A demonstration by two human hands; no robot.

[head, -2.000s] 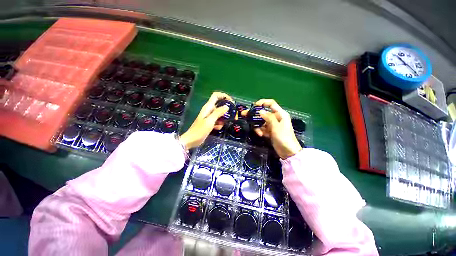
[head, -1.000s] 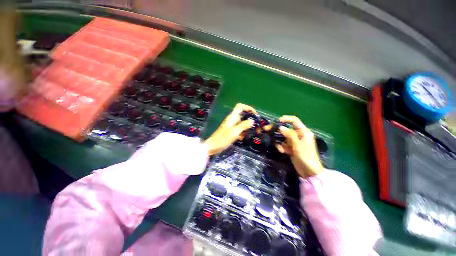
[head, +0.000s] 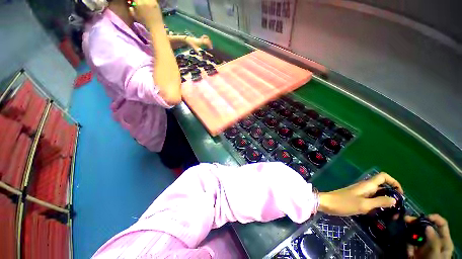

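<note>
My left hand point(head: 362, 197) holds a round black unit point(head: 391, 201) over the near clear tray, at the lower right. My right hand point(head: 436, 242), partly cut off by the bottom edge, holds another round black unit point(head: 418, 235) with small red and green spots on its face. The near blister tray point(head: 350, 249) shows some pockets without discs and some black discs; its lower part is cut off by the frame. A second tray point(head: 324, 169), filled with black discs showing red marks, lies left of my hands.
An orange-red foam slab point(head: 243, 91) partly covers the filled tray. A co-worker in a pink smock point(head: 124, 71) stands at the bench on the left, a hand raised with a small lit unit, near more black discs point(head: 195, 66). A rack of red trays point(head: 38, 202) stands beyond the blue floor.
The view has swung left, so the trays and hands appear further right and lower. The co-worker and rack have come into view; the clock is out. Both hands still hold units.
</note>
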